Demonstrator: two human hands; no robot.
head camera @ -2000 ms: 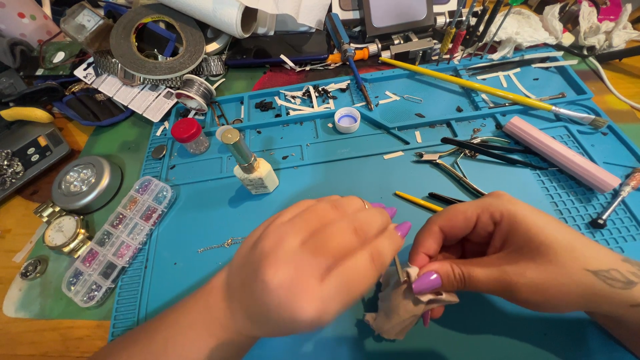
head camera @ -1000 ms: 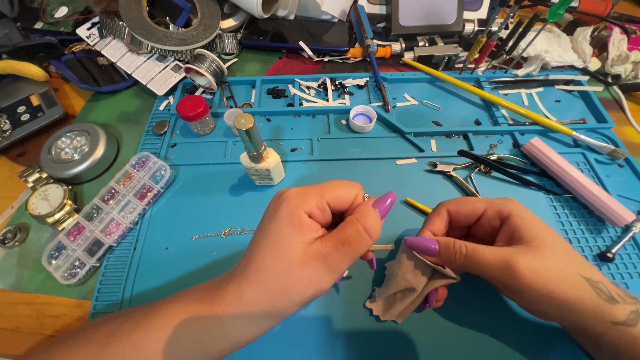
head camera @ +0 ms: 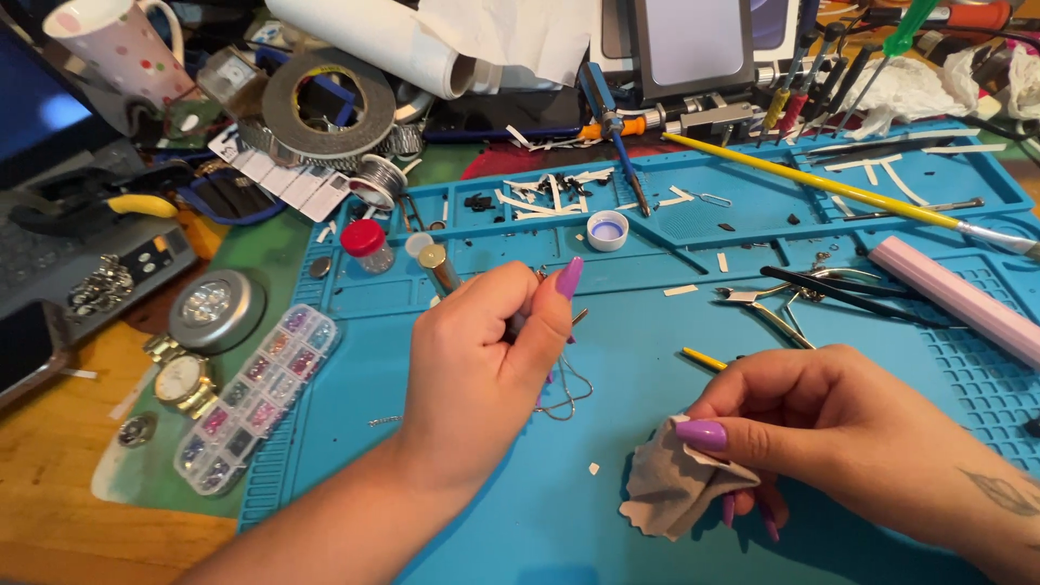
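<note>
My left hand (head camera: 491, 357) is raised over the blue silicone work mat (head camera: 520, 528), its thumb and fingers closed on a small metal item, mostly hidden, whose thin tip pokes out at the right. A fine metal chain (head camera: 573, 398) hangs or lies just behind this hand, partly covered by it. Between the thumb and fingers of my right hand (head camera: 788, 431) is a crumpled grey-beige cloth (head camera: 674, 487) with a scalloped edge. The two hands are apart. Behind my left hand stands a bottle with a gold cap (head camera: 439, 268), its lower part hidden.
A clear bead organizer (head camera: 256, 398), a gold wristwatch (head camera: 185, 382) and a round puck light (head camera: 217, 309) lie at the left. Cutting pliers (head camera: 772, 313), black tweezers (head camera: 845, 292), a pink bar (head camera: 959, 301) and a yellow brush (head camera: 812, 183) lie at the right. A red-capped jar (head camera: 370, 244) stands behind.
My left hand has moved away from the cloth and is raised, with the chain now showing behind it. The cloth stays in my right hand.
</note>
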